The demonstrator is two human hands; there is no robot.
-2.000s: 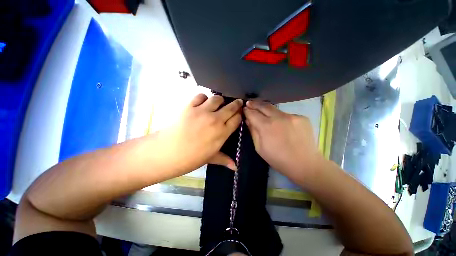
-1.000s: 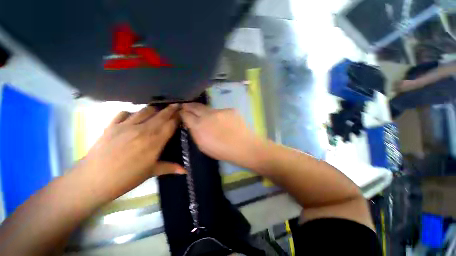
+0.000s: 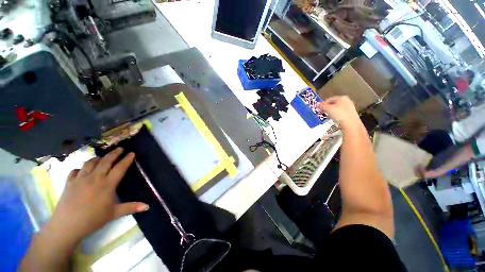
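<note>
The black zipper panel lies on the pale bed plate under the dark sewing machine head. Its silvery zipper runs down the middle and spreads into a loop near the bottom. My left hand rests flat on the panel's upper left part, fingers spread, thumb on the fabric. My right hand is at the edge of the blue hardware box, which holds small silvery and reddish pieces. Its fingertips are bent at the pieces; whether they hold one cannot be told.
A blue tab box heaped with black pieces stands beyond a loose pile of black tabs. Thin black cord lies nearer. A screen stands at the top. A white slotted basket is below the table edge. Another person's arm shows at right.
My right hand has left the panel and moved right to the hardware box. My left hand stays on the panel. The view has turned right, showing more boxes and the basket.
</note>
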